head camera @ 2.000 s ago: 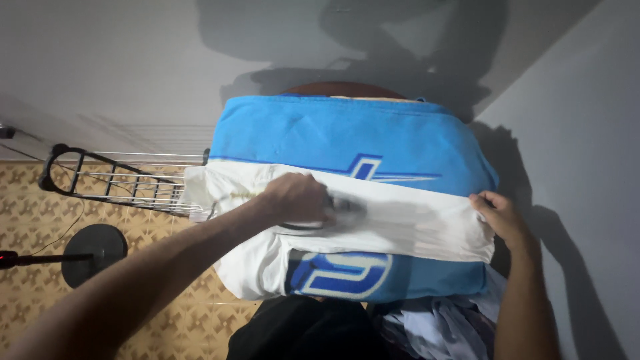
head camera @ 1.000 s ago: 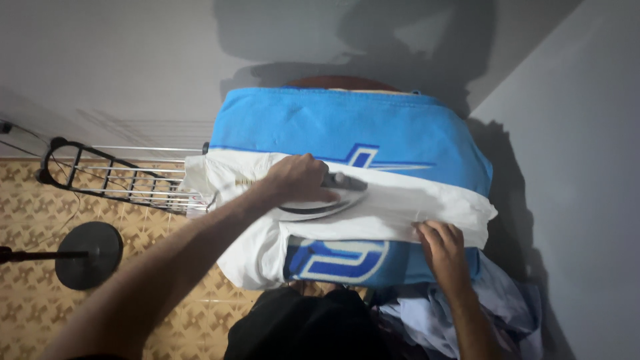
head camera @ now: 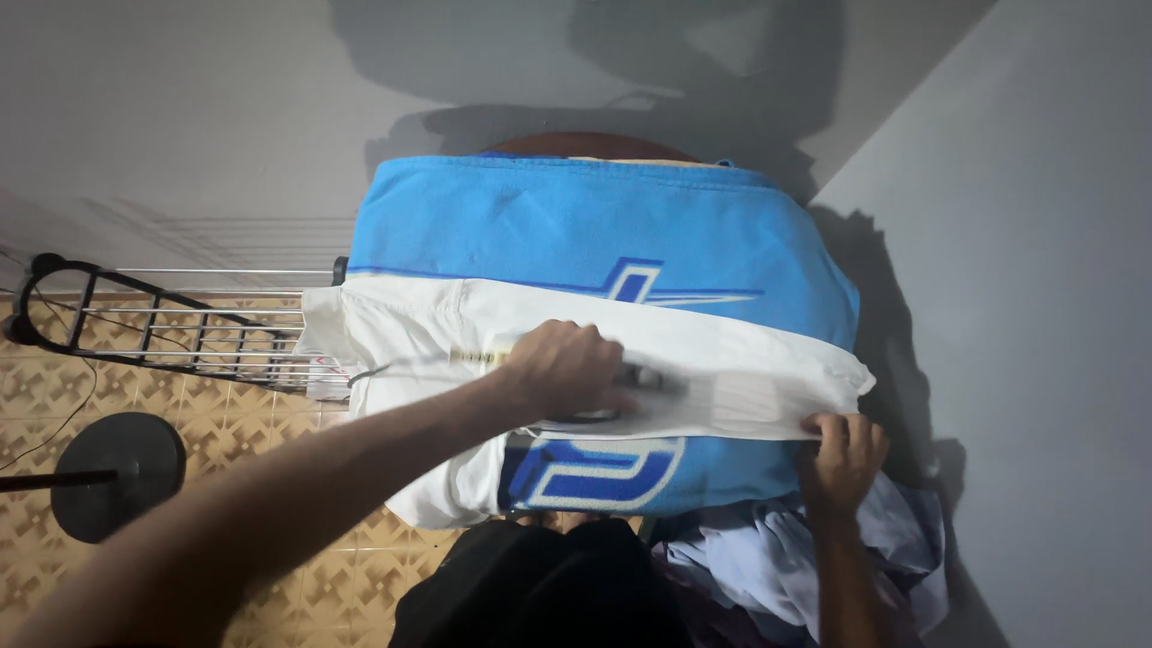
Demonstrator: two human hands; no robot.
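Note:
A white long-sleeved garment [head camera: 423, 315] lies across a blue cloth [head camera: 540, 207] with darker blue and white markings. My left hand [head camera: 567, 369] is closed around the handle of a clothes iron [head camera: 643, 382], which is blurred and rests on the white sleeve [head camera: 756, 360]. Part of the iron is hidden by that hand. Near the cuff, at the sleeve's right end, my right hand [head camera: 841, 445] pinches the lower edge of the fabric between thumb and fingers.
A metal rack with a black frame [head camera: 148, 310] stands at the left, above a round black base [head camera: 117, 477] on the tiled floor. Crumpled pale clothing [head camera: 756, 549] lies at the lower right. Grey walls [head camera: 1017, 297] meet behind and to the right.
Two seconds ago my right hand held the cuff end; one second ago it lay farther left along the sleeve's lower edge, and it has since moved right. The iron remains in my left hand.

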